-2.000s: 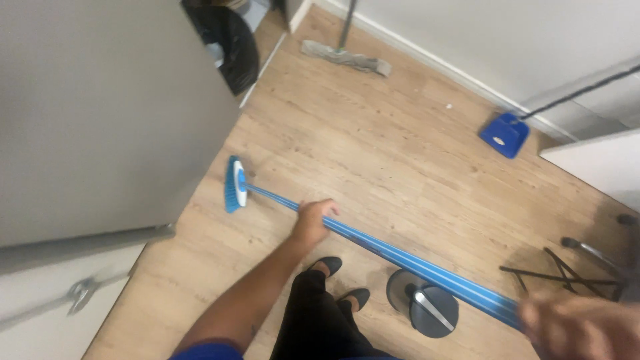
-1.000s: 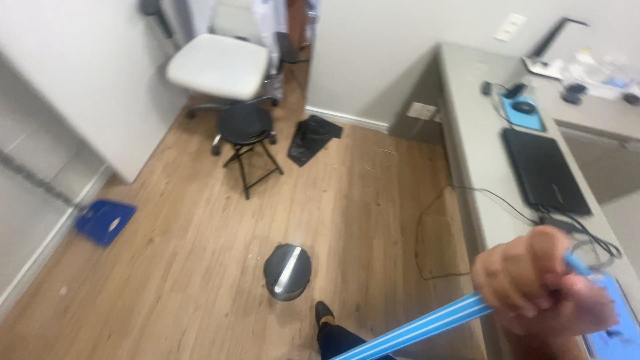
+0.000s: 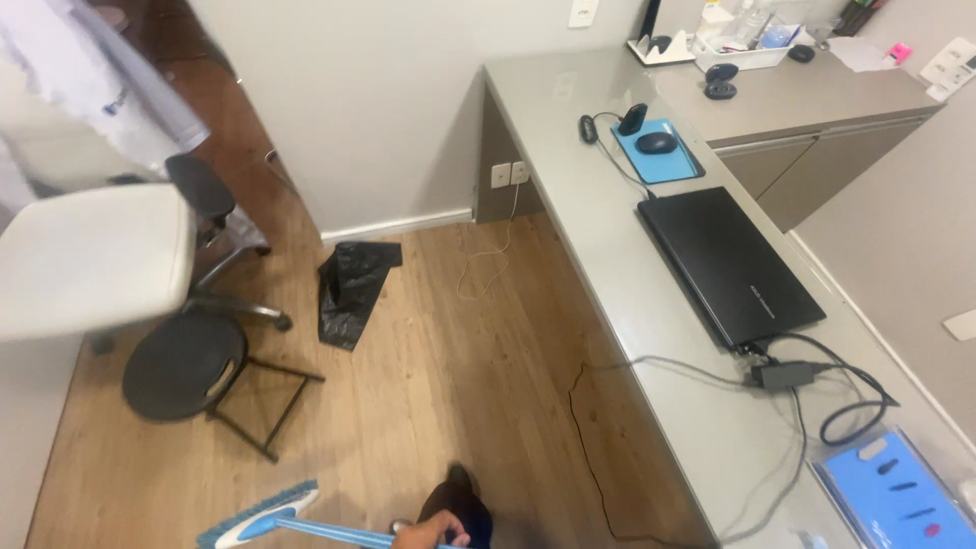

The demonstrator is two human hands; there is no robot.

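One hand point(image 3: 431, 531) of mine shows at the bottom centre, closed around the blue striped handle point(image 3: 335, 531) of a broom; whether it is my left or my right is hard to tell, though the arm side suggests the left. The broom's white and blue head point(image 3: 259, 518) with blue bristles is low at the left, over the wood floor. My other hand is out of the frame. A black plastic bag point(image 3: 354, 293) lies on the floor beyond the broom, near the wall.
A black folding stool point(image 3: 187, 366) and a white-seated wheeled chair point(image 3: 91, 259) stand at the left. Along the right runs a grey desk point(image 3: 610, 259) with a closed black laptop point(image 3: 732, 267), a mouse point(image 3: 657, 142) and a charger point(image 3: 785, 374). A black cable point(image 3: 583, 442) hangs to the floor.
The view has swung far right toward the desk. The hand that gripped the upper handle over the desk a second ago is out of view; the broom head now shows near the stool.
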